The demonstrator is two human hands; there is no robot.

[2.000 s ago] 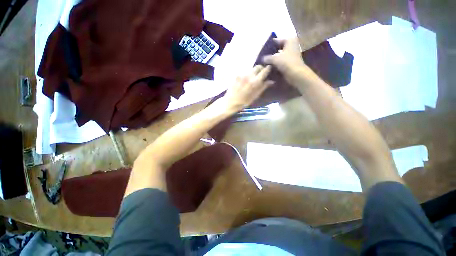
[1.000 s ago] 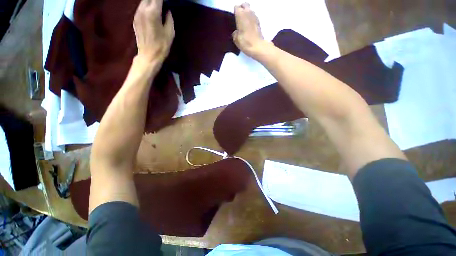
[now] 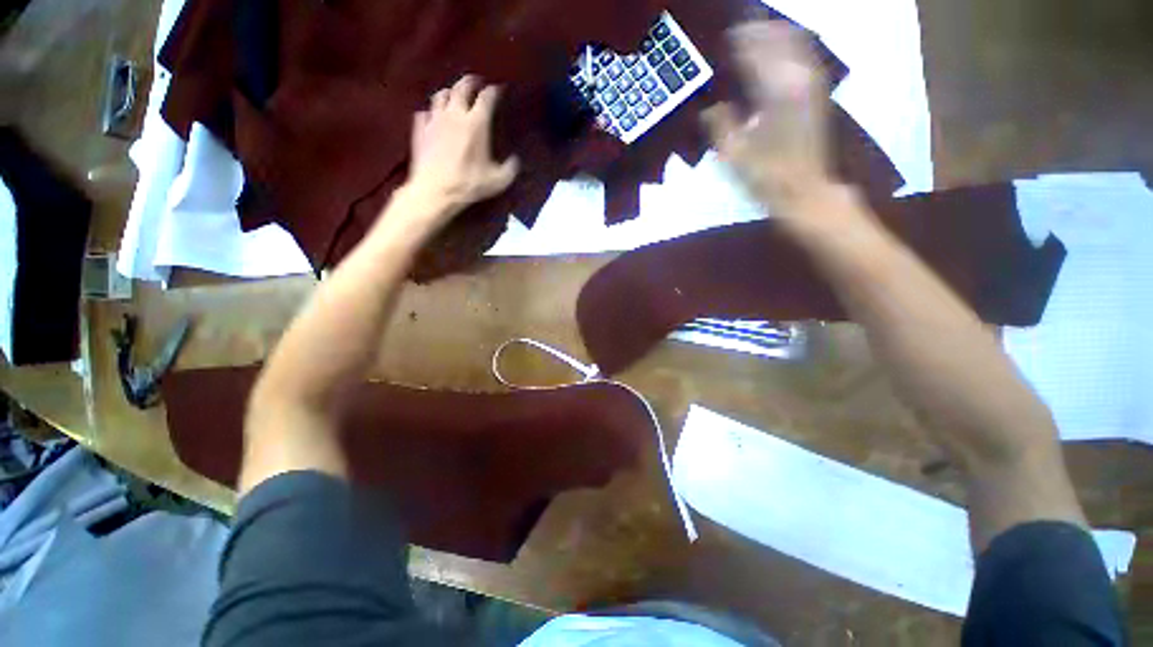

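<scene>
A pile of maroon cloth pieces (image 3: 341, 114) lies on white paper at the top of the view, with a calculator (image 3: 642, 78) on it. My left hand (image 3: 458, 142) is over the pile with fingers spread, holding nothing visible. My right hand (image 3: 778, 120) is blurred, right of the calculator, near the pile's right part; what its fingers touch is unclear. One long maroon panel (image 3: 683, 272) lies below my right hand, partly under my forearm. Another maroon panel (image 3: 443, 442) lies nearer me, partly under my left forearm.
A white cord (image 3: 651, 423) lies between the panels. A white paper pattern (image 3: 822, 512) is at front right, more paper (image 3: 1087, 303) at far right. Dark shears (image 3: 154, 364) and metal blocks (image 3: 106, 276) are at left. A clear packet (image 3: 740, 336) lies mid-table. Dark cloth (image 3: 48, 253) is at the left edge.
My hands held cloth at the top a second ago; they are now lower and apart. The calculator shows again, on the cloth pile. The maroon pieces at the pile's right are spread wider.
</scene>
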